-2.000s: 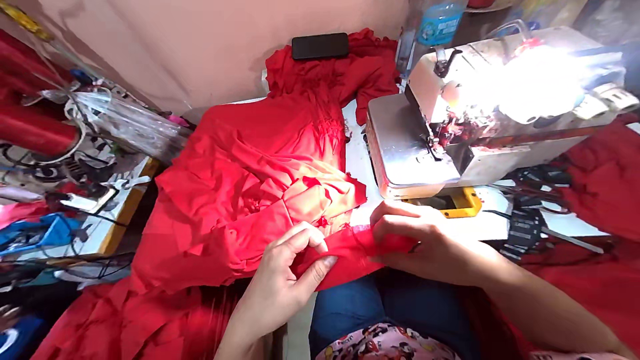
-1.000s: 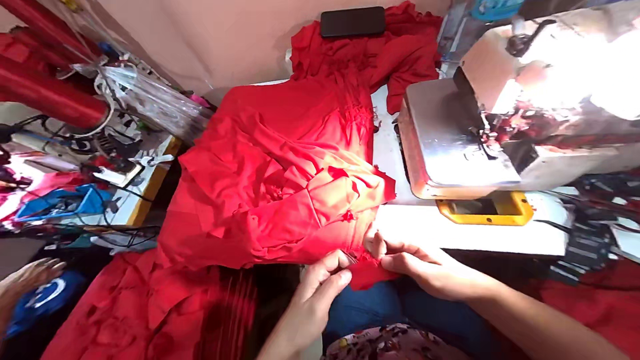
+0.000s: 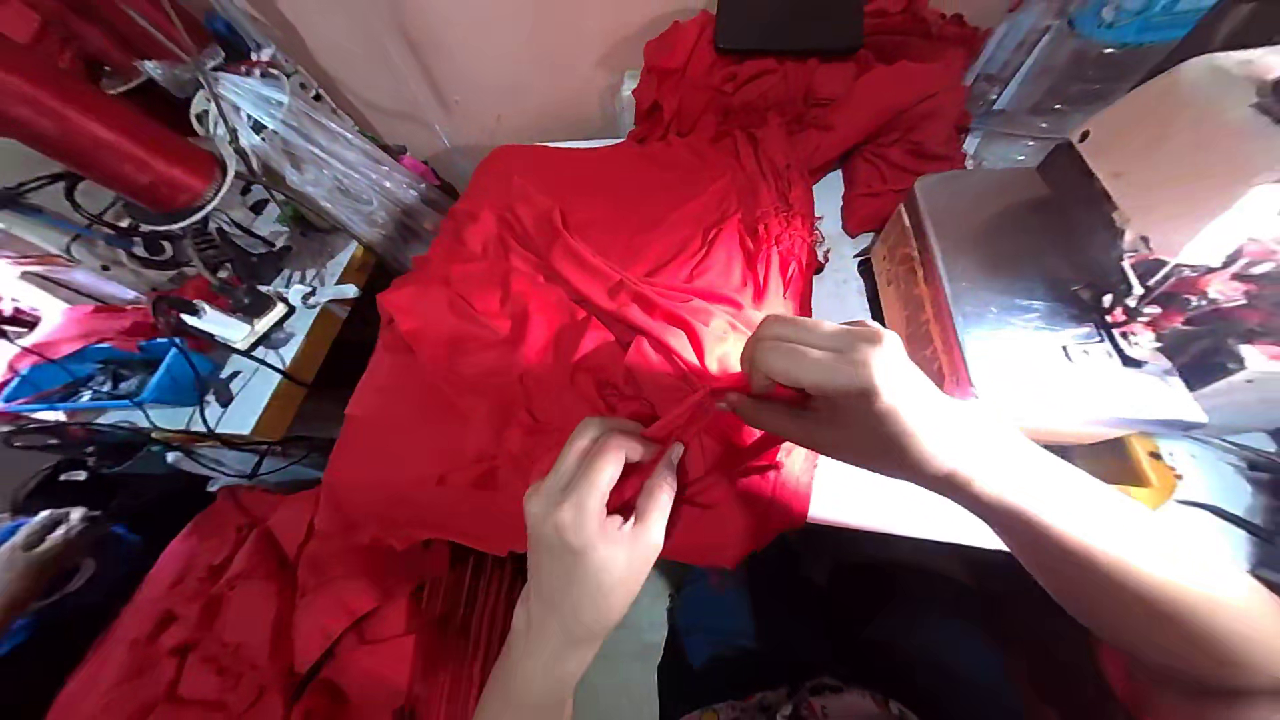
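Note:
Red fabric [image 3: 600, 250] lies in a loose, wrinkled heap over the white table [image 3: 860, 500] and hangs off its front edge. My left hand [image 3: 600, 500] pinches a fold of it between thumb and fingers. Just right of and a little above that, my right hand [image 3: 830, 390] grips the same gathered strip. The fabric between the two hands is drawn into a narrow fold. An overlock-type sewing machine [image 3: 1180, 220] stands to the right of the cloth, its metal plate [image 3: 1020, 270] close to my right forearm.
A black phone [image 3: 790, 25] rests on more red fabric [image 3: 900, 110] at the back. Another machine [image 3: 240, 310] and a blue tray [image 3: 130, 380] are at left. A co-worker's hand [image 3: 40, 560] shows at the left edge. A yellow-framed opening [image 3: 1140, 470] lies below the machine.
Both hands have moved from the cloth's front edge up onto the heap, still pinching red fabric. The view has shifted closer to the cloth.

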